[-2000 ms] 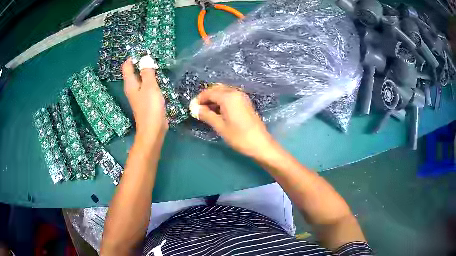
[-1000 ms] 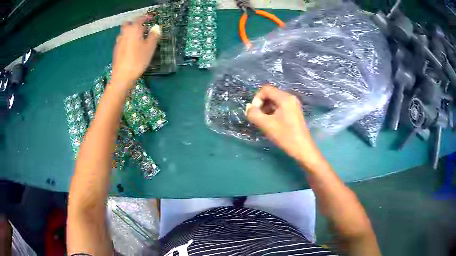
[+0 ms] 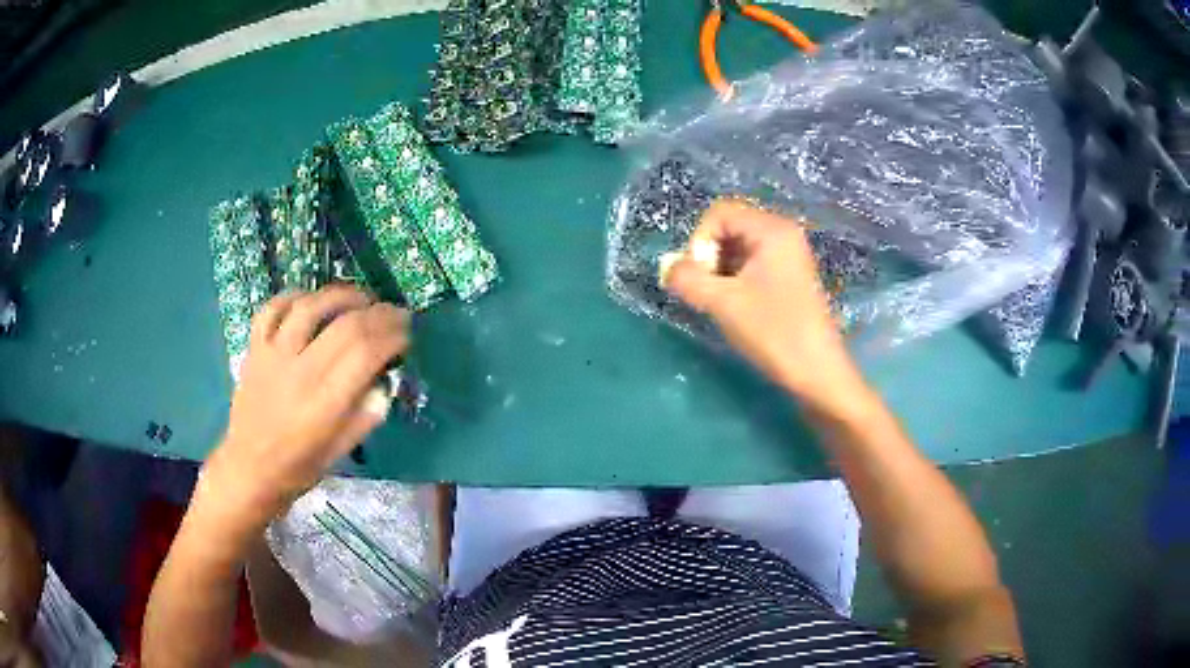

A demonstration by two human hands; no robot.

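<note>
My left hand (image 3: 307,379) is over the near end of the waiting board strips (image 3: 411,209), fingers curled down with a pale finger cot showing. It covers part of a dark strip, and whether it grips that strip is hidden. My right hand (image 3: 763,294) is over the open left end of the clear plastic bag (image 3: 914,144), thumb and finger pinched together in white cots. No component can be made out between them. Dark small components (image 3: 666,209) show inside the bag's left end.
The board stack (image 3: 496,72) lies at the far edge, beside greener strips (image 3: 603,65). Orange-handled pliers (image 3: 711,52) lie behind the bag. Grey plastic housings (image 3: 1122,235) are heaped far right. Shiny dark parts (image 3: 78,137) lie at far left. A plastic bag (image 3: 346,555) is below the bench edge.
My left hand has moved from the board stack at the far edge back to the waiting strips. My right hand stays pinched over the bag. The view has shifted left.
</note>
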